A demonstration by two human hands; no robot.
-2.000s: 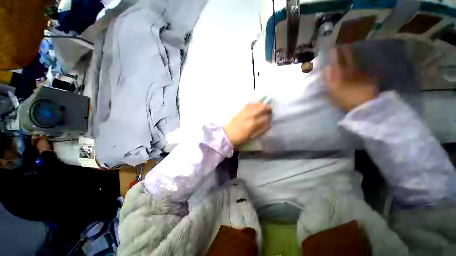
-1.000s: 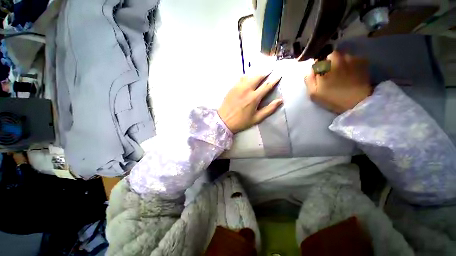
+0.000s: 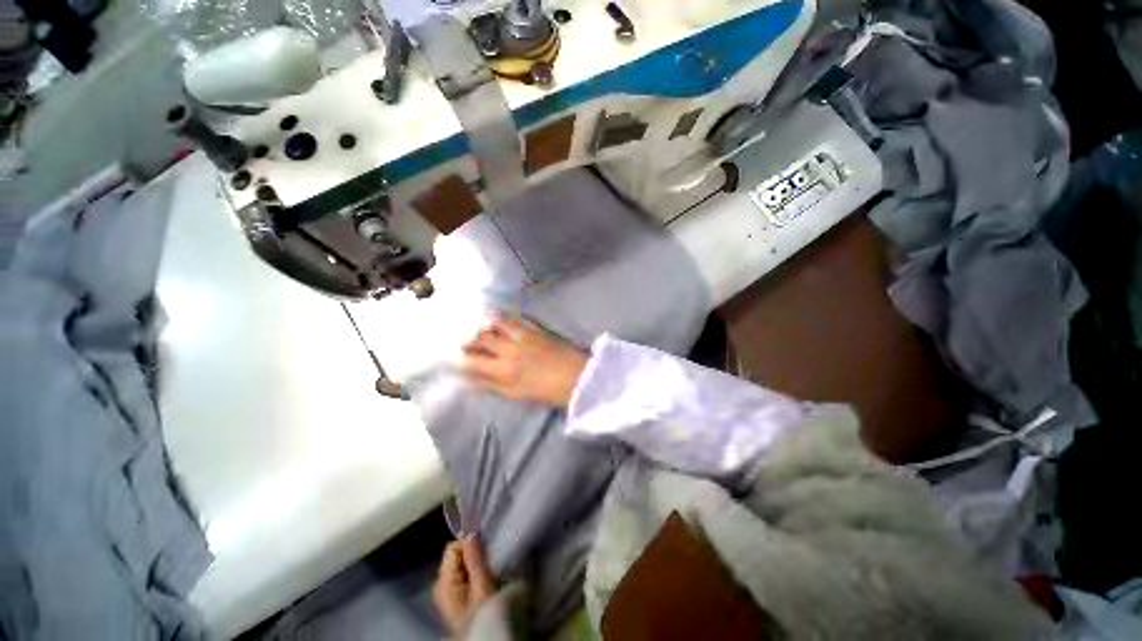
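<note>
A grey garment panel (image 3: 614, 269) lies on the bed of the white sewing machine (image 3: 376, 125) and hangs over the table's front edge. My right hand (image 3: 520, 359) rests on the panel, fingers bent, just in front of the needle area. My left hand (image 3: 463, 579) is lower, below the table edge, with thumb and fingers pinched on the panel's hanging edge. The small brass-coloured piece (image 3: 422, 287) is beside the presser foot area, where bright light washes out the cloth. The needle tip cannot be made out.
Layered grey panels (image 3: 75, 413) lie to the left of the white machine table (image 3: 288, 463). A control panel (image 3: 802, 190) is at the right end of the bed. A brown board (image 3: 833, 338) and a large heap of grey cloth (image 3: 977, 213) are at the right. A white thread cone (image 3: 251, 65) lies behind the head.
The view has turned and shifted right, showing the whole machine head. My left hand has moved from beside the needle down to the hanging cloth edge. My right hand now lies flatter on the panel.
</note>
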